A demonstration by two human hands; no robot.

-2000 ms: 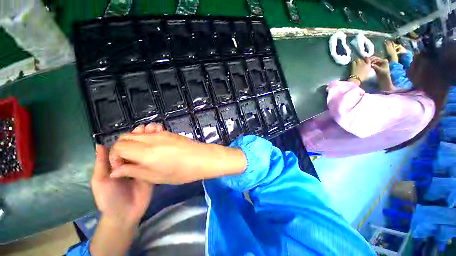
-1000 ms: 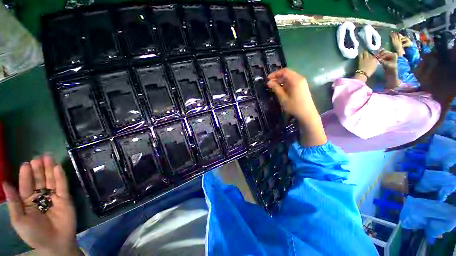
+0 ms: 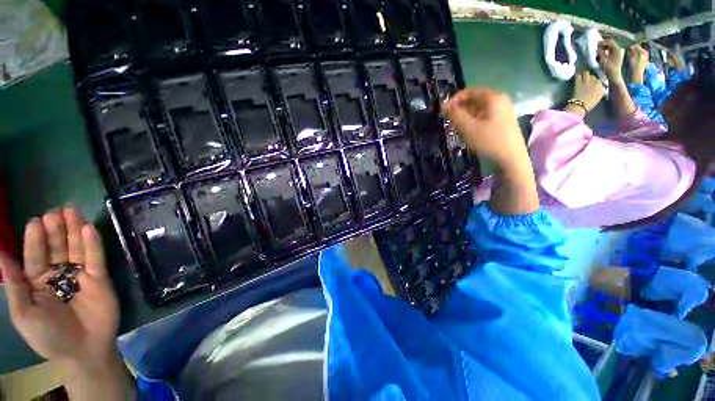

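Observation:
A large shiny black blister tray (image 3: 270,164) lies on the green bench, with rows of rectangular pockets holding flat dark stepped pieces. My left hand (image 3: 67,301) is palm up at the lower left, beside the tray, with a small pile of small dark and silvery components (image 3: 63,282) in the palm. My right hand (image 3: 488,129) is over the right end of the tray's middle row, with thumb and fingertips pinched together. Whether a component is between them is too small and blurred to tell.
More black trays (image 3: 427,262) sit low below the bench edge. A red bin edge shows at the far left. A person in a pink smock (image 3: 604,172) works at the right. Two white rings (image 3: 560,49) lie on the bench near that person. A whitish wrapped post (image 3: 30,39) stands at upper left.
My hands came apart from over the tray's lower left. My left hand is now open at the left, and my right hand is at the tray's right end. The view has shifted slightly since.

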